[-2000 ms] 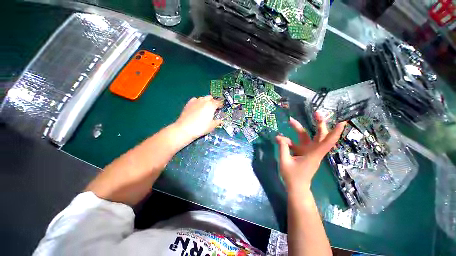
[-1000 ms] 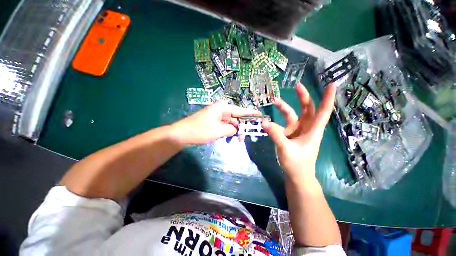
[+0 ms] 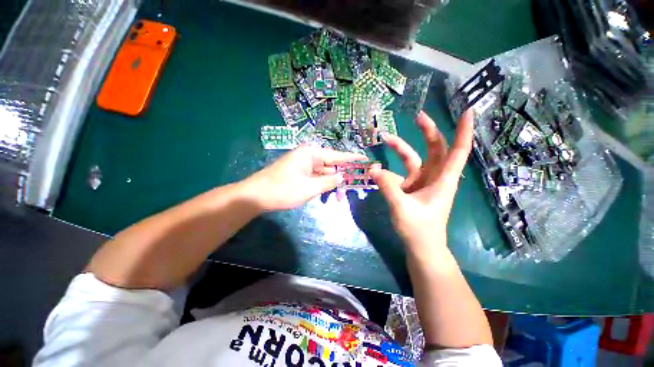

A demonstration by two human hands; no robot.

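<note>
A small circuit board is held level between both hands above the near part of the bench. My left hand grips its left end between thumb and fingers. My right hand pinches its right end between thumb and index finger, with the other fingers spread. Parts of the board are hidden by the fingertips. Beyond the hands lies a loose pile of mostly green circuit boards. A thin clear film piece stands or lies at the pile's right side; which, I cannot tell.
A clear tray of jumbled boards is at the right. An orange phone and a clear plastic scrap are at the left, beside a silvery sheet stack. Dark stacks stand at the far side and far right. A blue stool shows below.
Two seconds ago my left hand was at the pile and my right hand was empty. Now both hold a board together. Since one second ago, the board has tilted slightly and the view has shifted.
</note>
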